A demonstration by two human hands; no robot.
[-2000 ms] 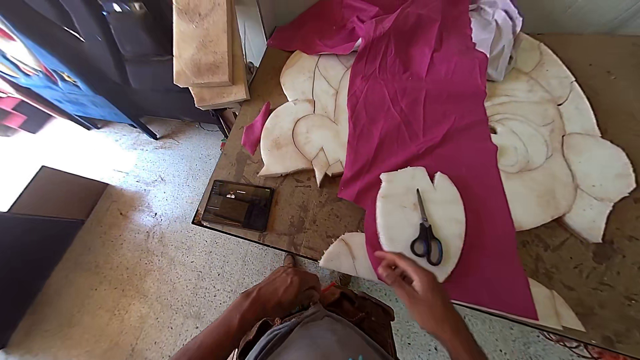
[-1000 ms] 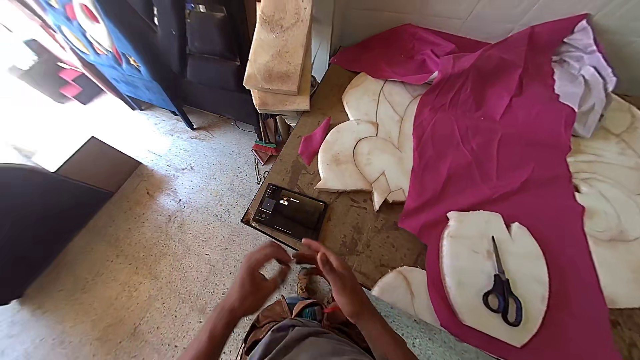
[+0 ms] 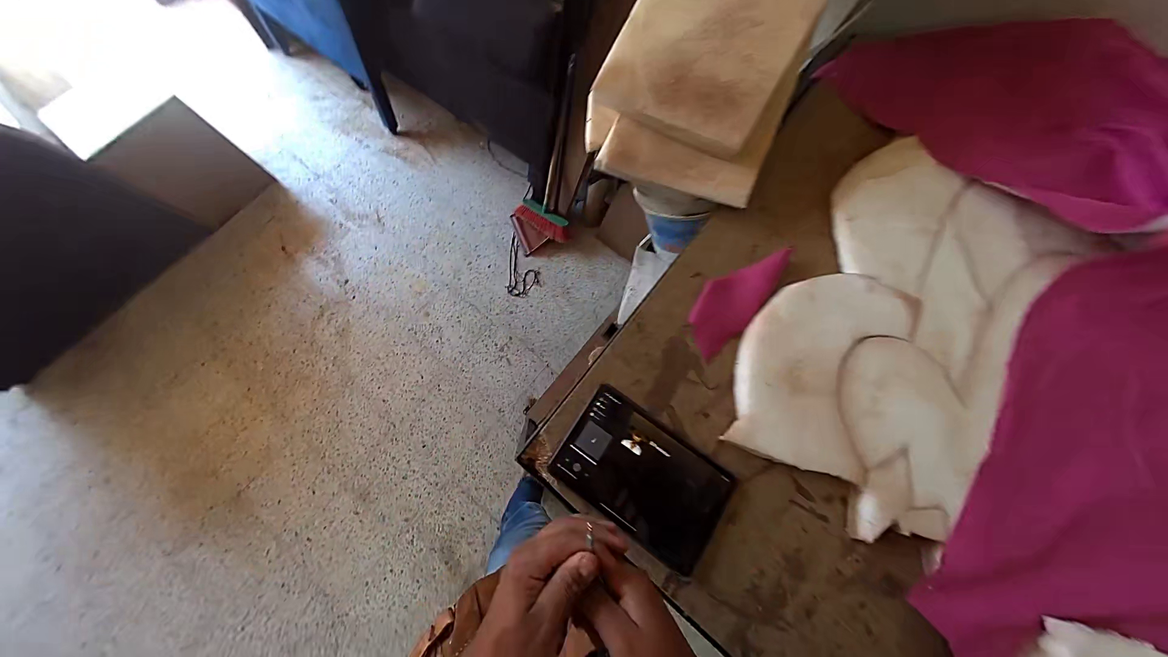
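Observation:
My left hand [image 3: 543, 584] and my right hand [image 3: 625, 593] are clasped together at the bottom centre, fingers folded over each other. No object shows in them, though the space between the palms is hidden. A narrow ring-like band shines on one finger. Just beyond them, a black tablet [image 3: 643, 479] with a lit screen lies at the corner of the brown worktable. Cream foam pieces [image 3: 803, 365] with curved outlines lie to its right, partly covered by magenta fabric [image 3: 1077, 438]. A small magenta scrap [image 3: 739, 301] rests beside the foam.
Stacked foam slabs [image 3: 712, 73] stand at the table's far left edge, above a bucket [image 3: 675, 224]. A brush with red bristles [image 3: 543, 222] is on the speckled floor [image 3: 301, 420]. Dark upholstered furniture [image 3: 73, 246] stands at the left; a blue piece [image 3: 315, 36] is farther back.
My right hand has left the edge of the foam piece bearing the scissors. Both hands, apart a second ago, are now clasped. The view has swung left, leaving the scissors out of sight.

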